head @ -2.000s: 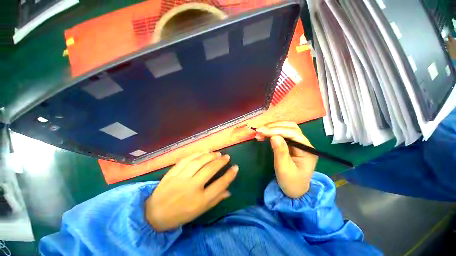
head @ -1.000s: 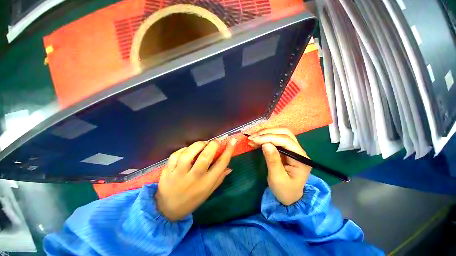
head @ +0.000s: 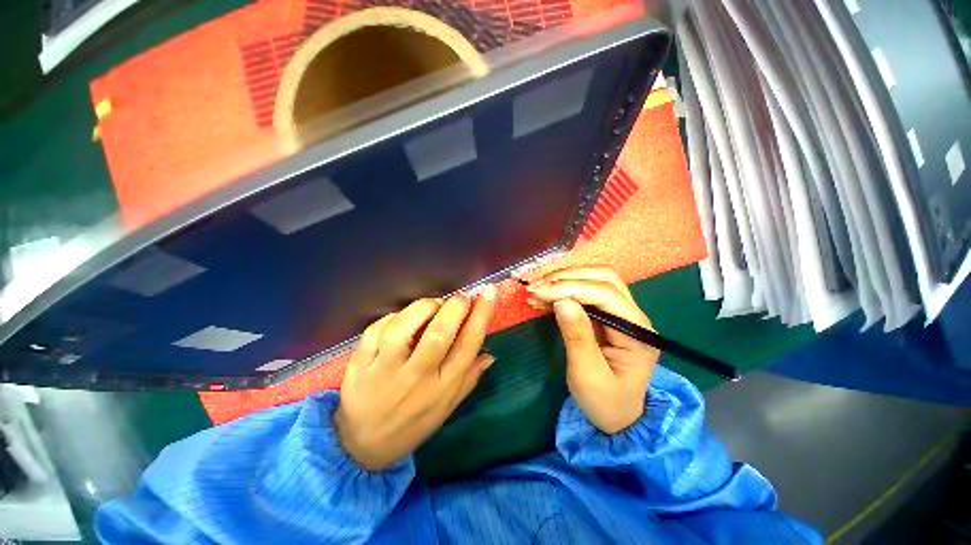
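A dark tablet back housing (head: 351, 240) with pale squares inside leans tilted against a tan cardboard tube (head: 293, 80) on the orange-red mat (head: 170, 138). My right hand (head: 602, 346) holds a thin black pen-like tool (head: 681, 351), its tip at the housing's near lower edge. My left hand (head: 415, 373) rests with its fingertips on that same edge, just left of the tool tip. The fingers are slightly apart and I see nothing held in them. Any tiny piece at the tip is too small to tell.
A stack of housings with white sheets between (head: 799, 181) stands at the right, close to the mat. Dark-red die-cut grids (head: 612, 204) lie on the mat, right of and behind the housing. White sheets (head: 32, 468) lie at the lower left. A blue sleeve or garment (head: 873, 362) shows at the right.
Since two seconds ago, my left hand has moved up to the housing's near edge, and the dark piece near its fingers no longer shows. The housing appears shifted left. Little differs from one second ago.
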